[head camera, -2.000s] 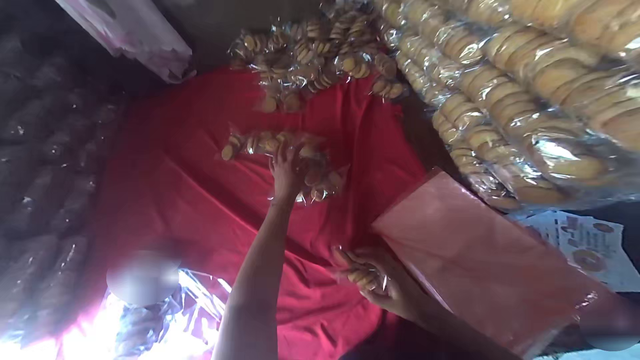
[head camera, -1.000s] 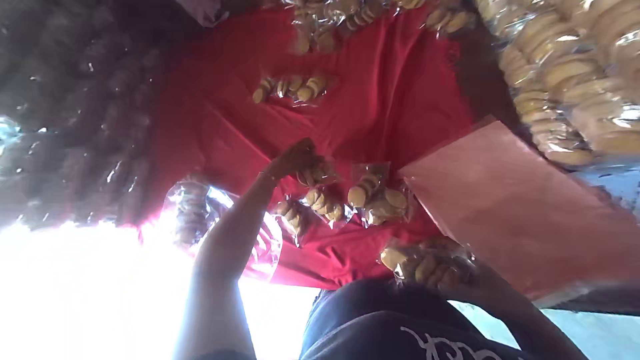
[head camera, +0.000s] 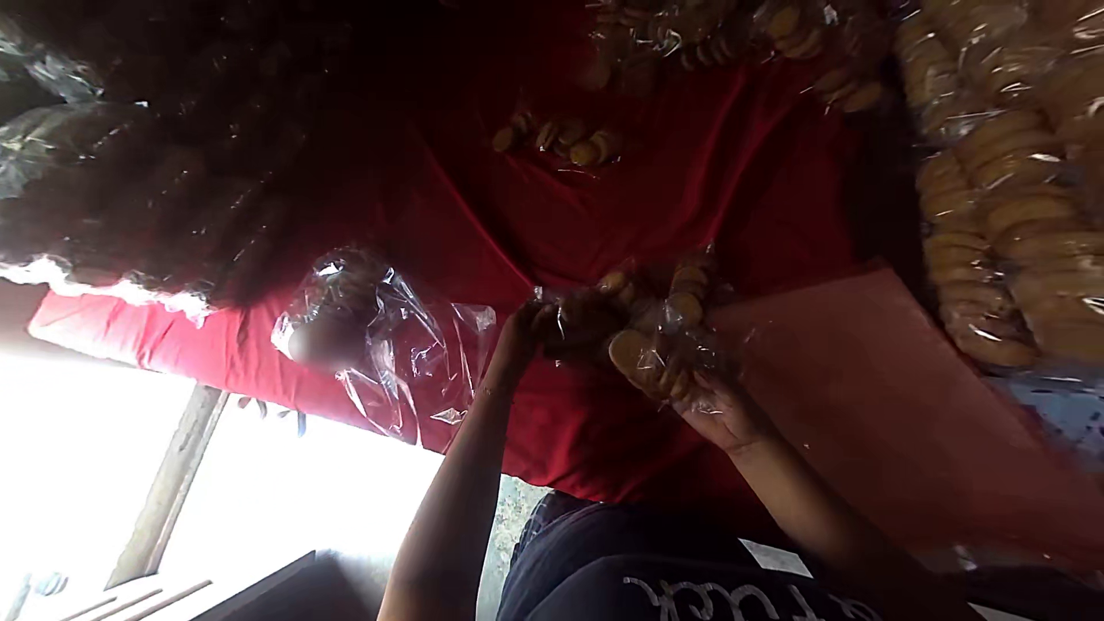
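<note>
My left hand touches a small clear packet of round cookies on the red cloth; dim light hides whether its fingers grip it. My right hand, palm turned up, holds clear packets of cookies. Just beyond it, another cookie packet stands out above the cloth. Farther up lie small packets of cookies in a short row.
A clear plastic bag lies left of my left arm. At right are a pink plastic sheet and large stacked packs of cookies. More small packets lie at the top, with dark wrapped packs at left.
My left hand has drawn back from the farther packets to those near my body. My right hand has come in beside it with cookie packets. The view has shifted.
</note>
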